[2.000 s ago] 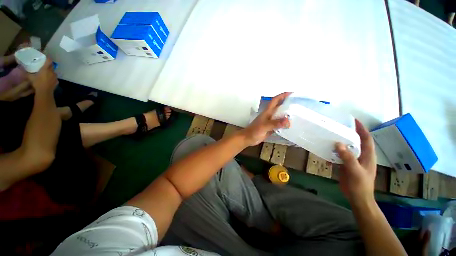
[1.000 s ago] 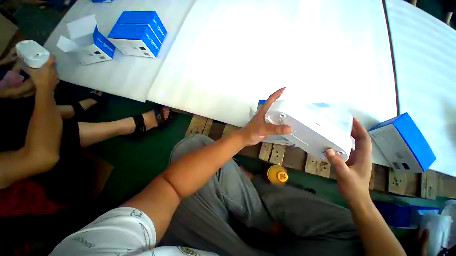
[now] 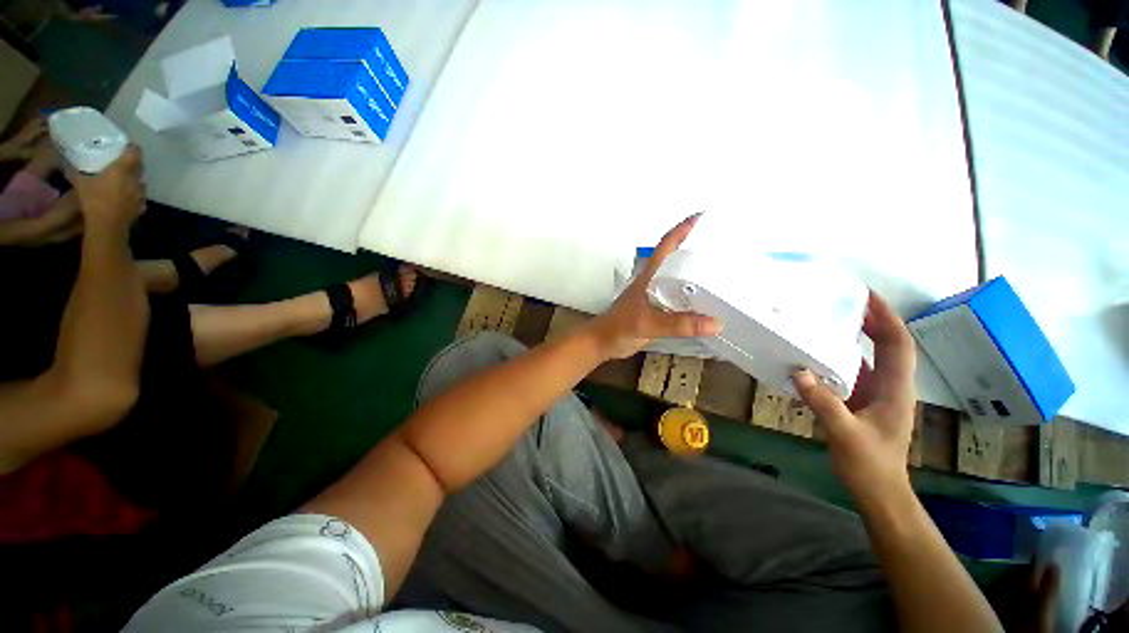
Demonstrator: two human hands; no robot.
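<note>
A glossy white plastic housing (image 3: pixel 774 324) is held at the table's front edge, tilted, with its narrow side towards me. Its upper face is washed out against the white table. My left hand (image 3: pixel 644 314) holds its left end, thumb along the near side and a finger raised behind. My right hand (image 3: pixel 870 402) grips its right end, thumb on the near side. A small round spot shows near each end of that side. A blue-and-white box lies behind and under the housing, mostly hidden; only blue edges and a white part show.
A blue-and-white box (image 3: pixel 998 351) leans right of my right hand. Closed boxes (image 3: pixel 337 84) and an open box (image 3: pixel 220 109) stand at the far left. A seated person's hand (image 3: pixel 109 188) holds another white unit. A yellow cap (image 3: pixel 682 429) is below the pallet-wood edge (image 3: pixel 718 386).
The housing has tilted so its narrow side faces me more, and has shifted slightly left and down. Both hands keep hold, the right moving slightly left with it.
</note>
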